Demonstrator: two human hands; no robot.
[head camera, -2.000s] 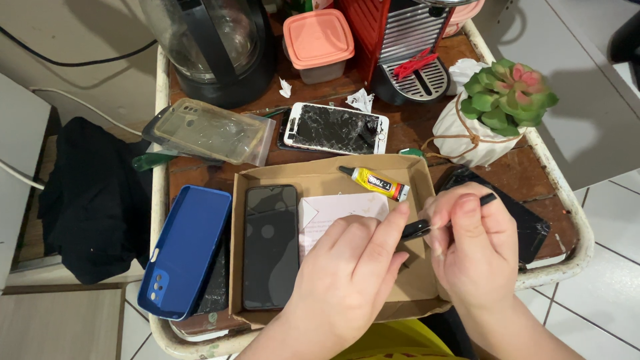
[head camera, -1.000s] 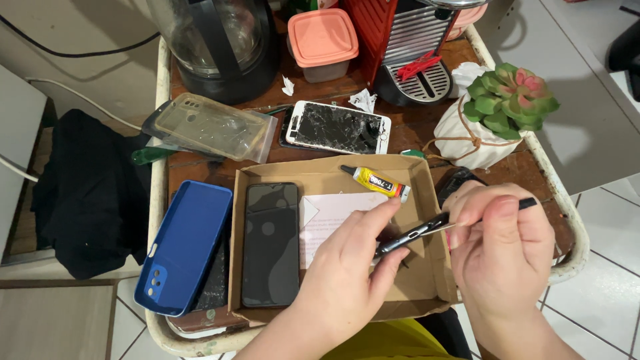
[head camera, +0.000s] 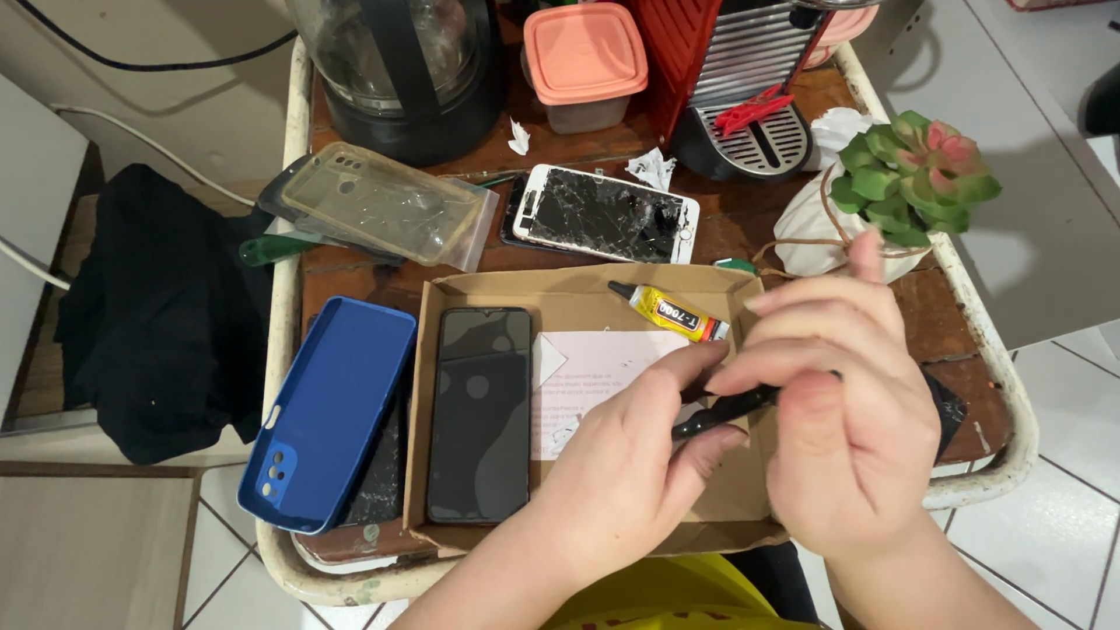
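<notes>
A slim black, shiny object (head camera: 722, 415), too covered by fingers to identify, lies between my hands. My left hand (head camera: 626, 446) pinches its near-left end between thumb and fingers. My right hand (head camera: 844, 420) has its thumb and fingers around the other end. Both are above the right half of a shallow cardboard box (head camera: 577, 278). In the box, a dark smartphone (head camera: 479, 416) lies at the left, a printed paper (head camera: 569, 394) lies beside it, and a yellow T-7000 glue tube (head camera: 674, 313) rests near the back wall.
Left of the box is a blue phone case (head camera: 341, 394). Behind it lie a clear phone case (head camera: 376, 201) and a cracked white phone (head camera: 608, 214). A glass coffee carafe (head camera: 394, 61), a lidded container (head camera: 586, 61), a red coffee machine (head camera: 744, 87) and a potted succulent (head camera: 919, 179) stand around.
The black object, held out longer between the hands one second ago, is now mostly covered by my fingers. My right hand's fingers have come forward and over it.
</notes>
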